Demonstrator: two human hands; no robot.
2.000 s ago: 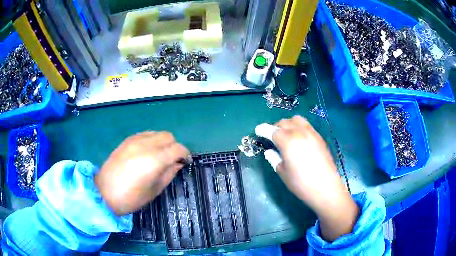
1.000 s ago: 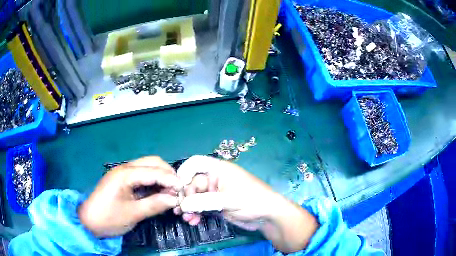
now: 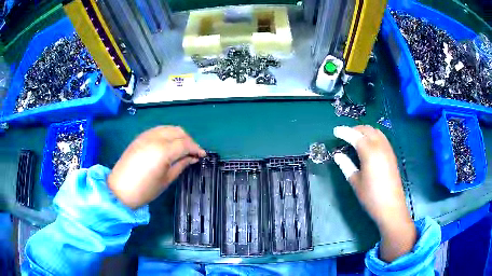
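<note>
Three black plastic housings stand side by side on the green bench: left point(image 3: 196, 210), middle point(image 3: 241, 210) and right point(image 3: 289, 210). Their grid-like ends point away from me. My left hand point(image 3: 154, 164) is over the left housing's far corner, thumb and forefinger pinched together there. Any small part between those fingertips is hidden. My right hand point(image 3: 375, 175) wears white finger cots on thumb and forefinger. These two are apart, at a small cluster of silvery metal parts point(image 3: 319, 153) beside the right housing's far end. Something dark lies between them, too small to make out.
The fixture's white base plate point(image 3: 156, 96) bears a cream nest point(image 3: 202, 43) and a metal parts pile point(image 3: 240, 66). A green button point(image 3: 329, 68) and yellow guards flank it. Large blue bins point(image 3: 102, 105) and small blue boxes point(image 3: 475, 183) stand both sides. Another black housing point(image 3: 25, 178) lies far left.
My hands were together in front of me and have parted, left to the left housing's far end, right to the loose parts. The view has shifted, and the three housings are now uncovered.
</note>
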